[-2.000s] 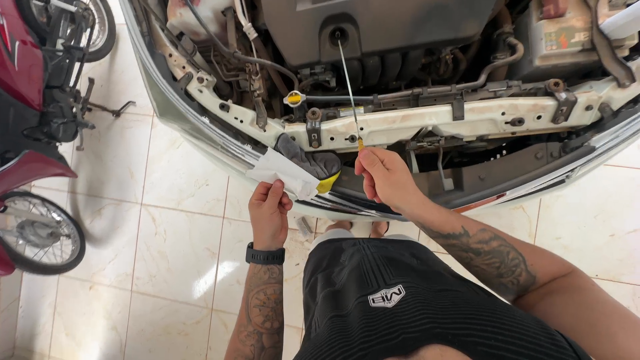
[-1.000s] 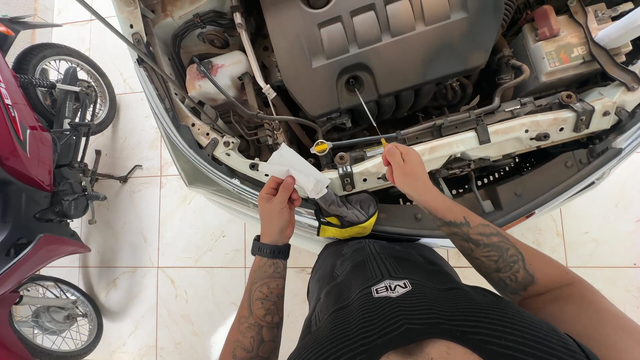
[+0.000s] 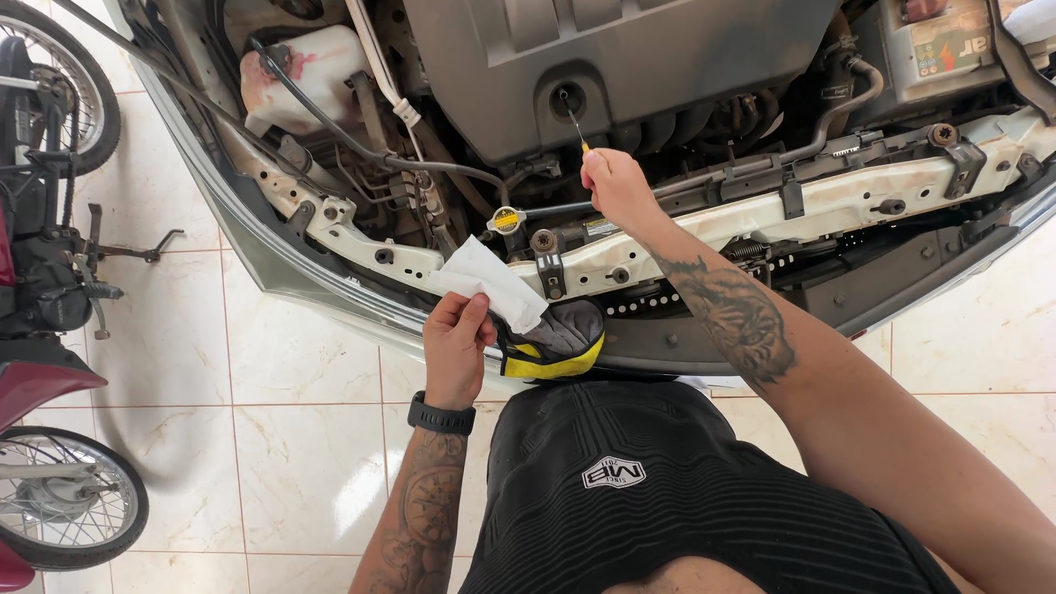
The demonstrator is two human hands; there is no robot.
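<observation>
My right hand point(image 3: 619, 188) grips the yellow handle of an oil dipstick point(image 3: 577, 125). The thin metal rod runs from my fingers into the round opening in the grey plastic engine cover point(image 3: 503, 99); its lower part is hidden. My left hand point(image 3: 458, 342) pinches a folded white paper towel point(image 3: 493, 285) between thumb and fingers, over the front edge of the engine bay. Just under and beside the paper lies a grey cloth with a yellow border point(image 3: 569, 338), on the car's front edge.
A yellow-labelled radiator cap point(image 3: 506, 220) is on the near side of the bay. A white fluid reservoir point(image 3: 318, 78) stands at the left and a battery point(image 3: 945, 58) at the right. The pale metal crossbar point(image 3: 742, 231) spans the front. A red motorcycle point(image 3: 49, 371) is on the tiled floor at left.
My right hand has moved up toward the engine cover, and much less of the dipstick rod shows outside the opening. My left hand still holds the white paper. The view has shifted.
</observation>
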